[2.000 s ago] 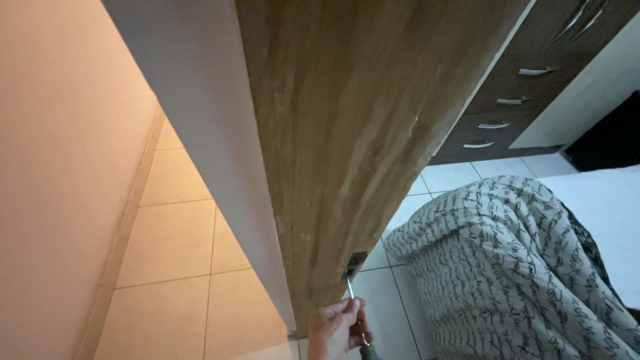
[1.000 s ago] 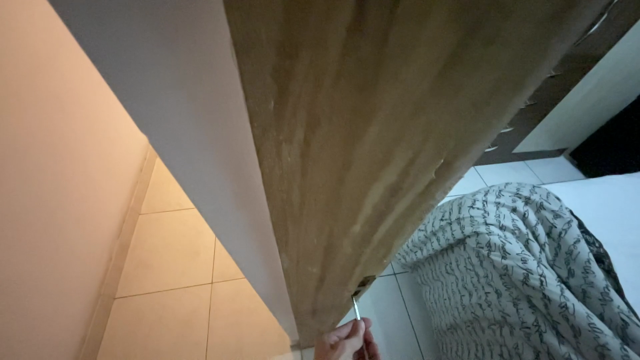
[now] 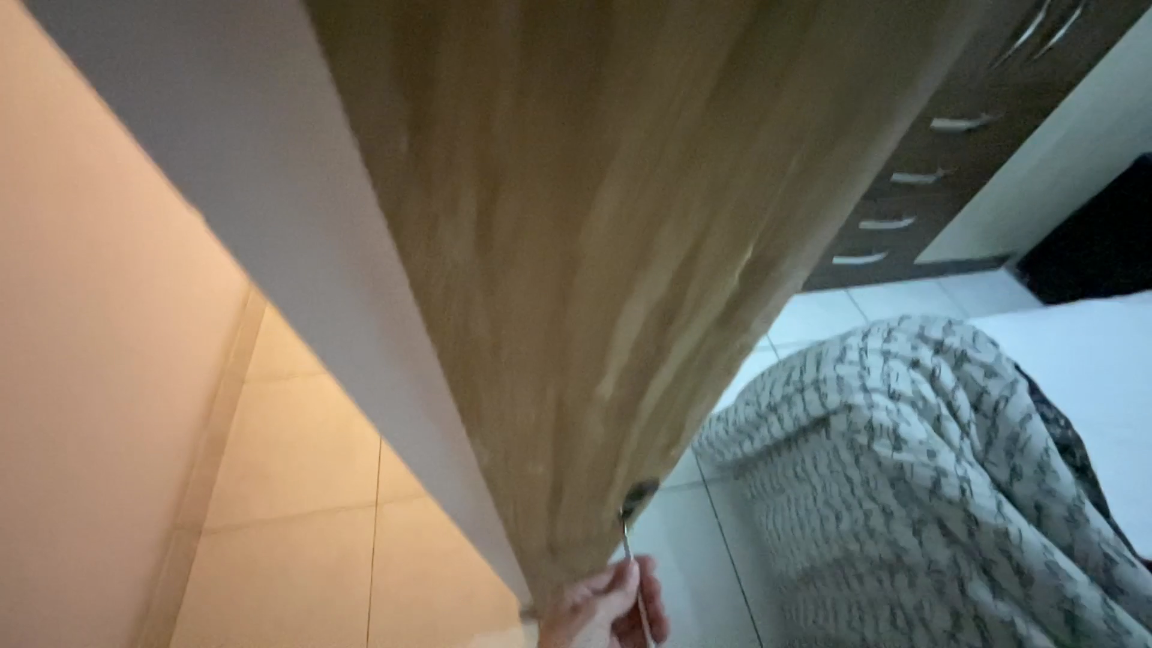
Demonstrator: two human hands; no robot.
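My left hand [image 3: 603,603], at the bottom centre, pinches the thin metal shaft [image 3: 627,540] of a screwdriver-like tool between thumb and fingers. The shaft points up to a small dark fitting or recess [image 3: 641,493] near the lower right edge of a brown wooden door or frame panel [image 3: 576,270]. Its tip appears to meet the lower part of that dark spot, though blur hides the exact contact. The tool's lower end runs out of the frame. My right hand is not in view.
Left of the wood run a pale strip [image 3: 360,315], a wall [image 3: 99,297] and a tiled floor [image 3: 297,468]. At the right are a patterned cloth cover [image 3: 864,450], a white surface [image 3: 1080,351] and dark drawers [image 3: 909,202] with metal handles.
The view has shifted. My left hand keeps hold of the tool near the dark fitting; the dark handle end visible two seconds ago is now out of frame.
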